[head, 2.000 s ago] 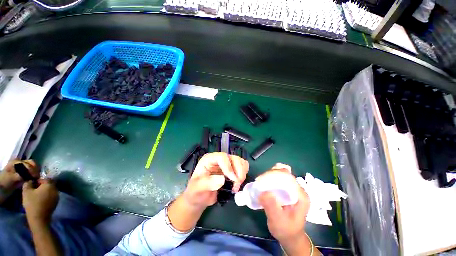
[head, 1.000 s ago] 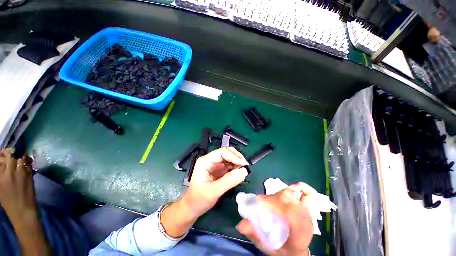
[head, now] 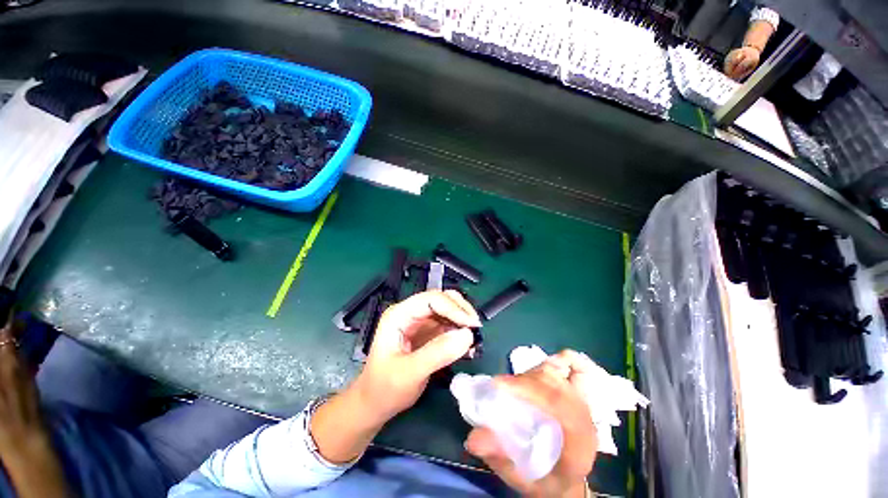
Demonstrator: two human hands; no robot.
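My left hand point(head: 414, 345) is over the near end of a loose pile of black plastic bars point(head: 397, 282), thumb and fingers pinched together on a small black part point(head: 476, 340), mostly hidden by the fingers. My right hand point(head: 560, 418) is wrapped around a translucent white dispensing bottle point(head: 516, 428), its top pointing up and left toward my left hand, apart from it. A crumpled white cloth point(head: 609, 394) shows beside and behind my right hand.
A blue basket point(head: 219, 185) of small black pieces stands at upper left, with more pieces point(head: 185, 199) beside it. At right, a plastic-wrapped stack point(head: 769, 428) carries rows of black parts point(head: 794, 302). A person's arm point(head: 24, 418) shows at far left.
My right hand has lowered with the bottle, away from my left hand, its top now tilted up. The other person's hands have moved toward the left edge. The camera view has shifted slightly.
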